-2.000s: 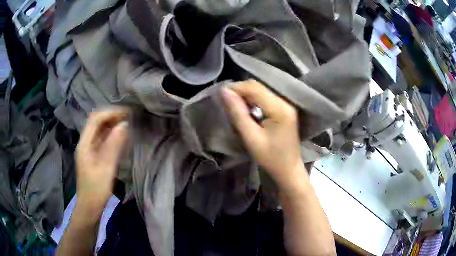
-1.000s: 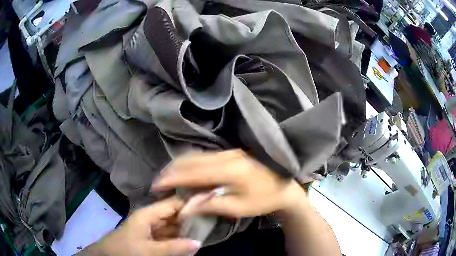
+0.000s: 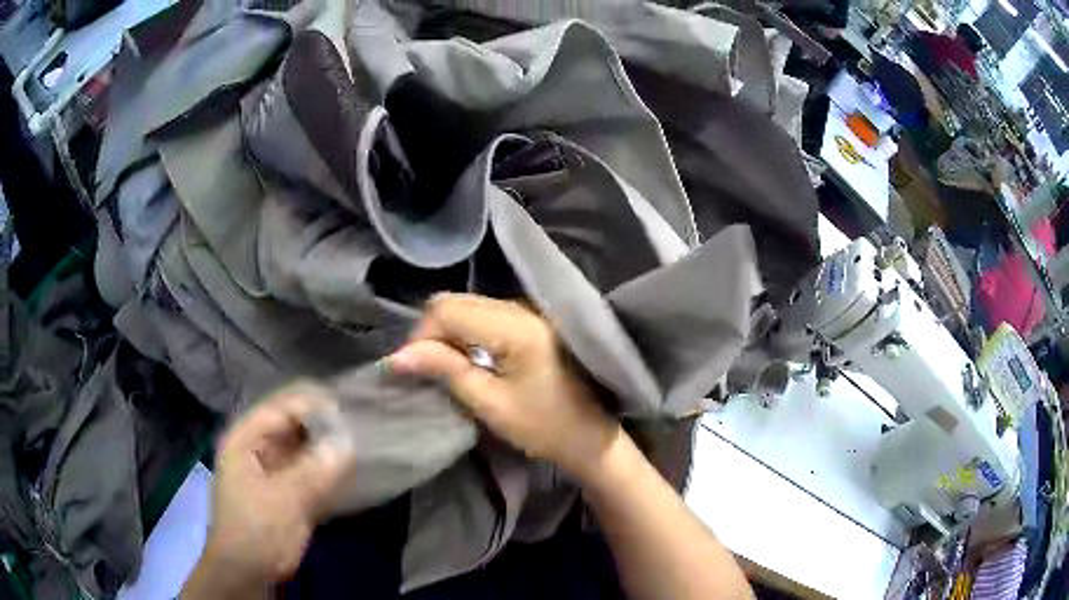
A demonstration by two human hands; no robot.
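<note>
A large heap of grey-brown garment pieces (image 3: 563,82) fills the upper and middle view. My left hand (image 3: 281,475), blurred, pinches the left end of a small blurred cloth panel (image 3: 404,440). My right hand (image 3: 510,375) holds the upper right edge of the same panel between thumb and fingers. A small metallic glint shows at the right hand's fingers; I cannot tell whether it is a ring or a tool. A pointed cloth flap hangs below the right hand over my dark-clothed lap.
A white sewing machine (image 3: 926,387) stands on a white table (image 3: 797,492) at the right. An orange item (image 3: 864,128) and a yellow-handled thing (image 3: 849,149) lie at the upper right. More grey garments (image 3: 70,434) and a pale sheet (image 3: 176,539) are at the lower left.
My hands were close together low over the cloth and have moved apart, with the small panel now stretched between them. The heap appears slightly further left in view.
</note>
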